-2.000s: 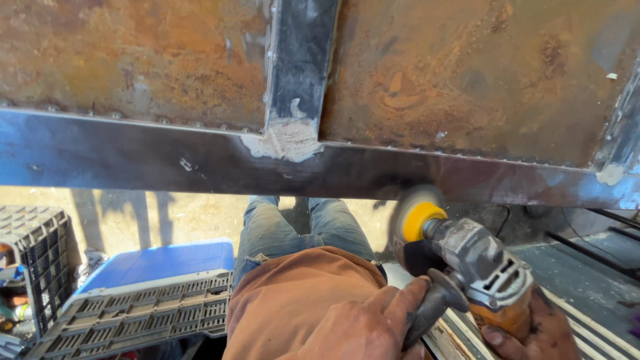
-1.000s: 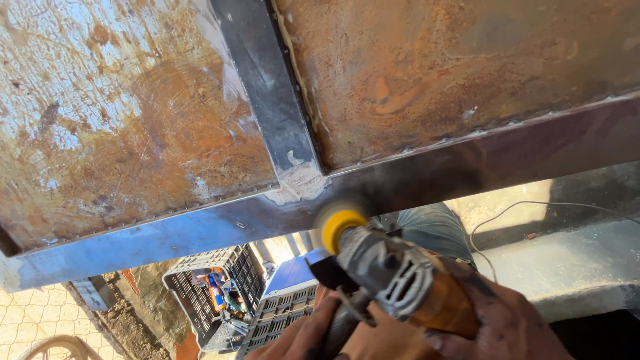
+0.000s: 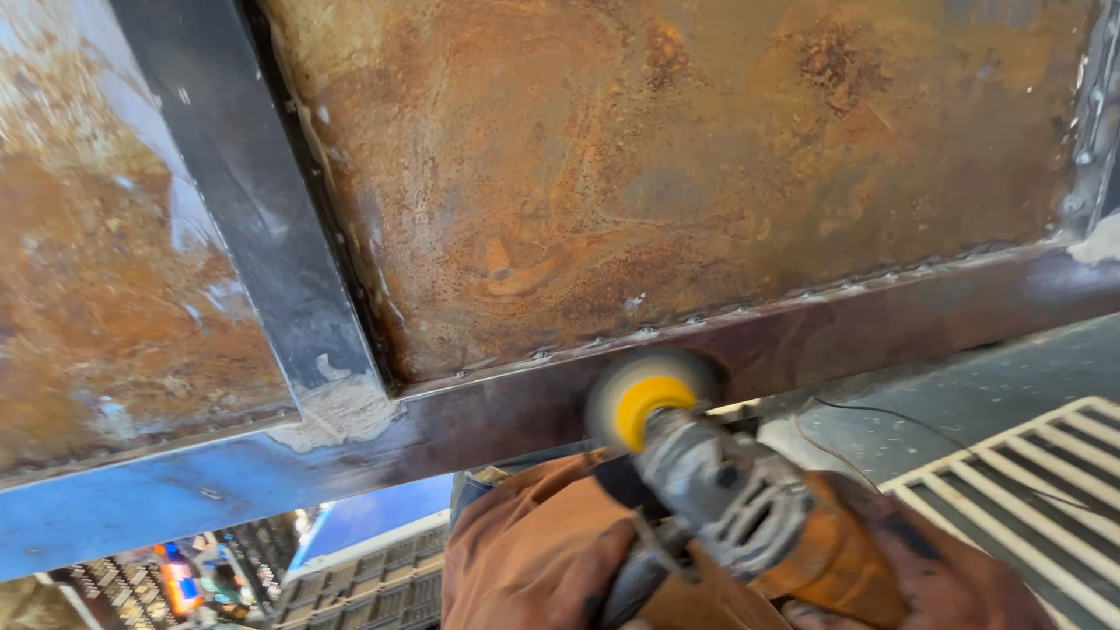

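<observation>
An angle grinder (image 3: 731, 499) with an orange body and a yellow-centred disc (image 3: 654, 402) is held at the lower middle. Its disc is blurred and lies over the dark steel frame rail (image 3: 525, 402), beside the weld seam. My left hand (image 3: 582, 573) grips the side handle. Around the orange body my right hand (image 3: 945, 560) is closed, dark smudges on its skin. Above the rail spreads a rusty steel sheet (image 3: 700, 166). A steel crossbar (image 3: 236, 175) meets the rail at a pale ground patch (image 3: 346, 411).
Below the rail at left are a black plastic crate (image 3: 114, 586) with assorted items, a blue lid (image 3: 376, 516) and a grey slatted crate (image 3: 367, 586). At right, a cable (image 3: 910, 416) runs near a white slatted metal grille (image 3: 1015, 490).
The grinder has come over the rail from below it, and is now right of the ground patch. Both hands have stayed on it. The view has shifted and turned.
</observation>
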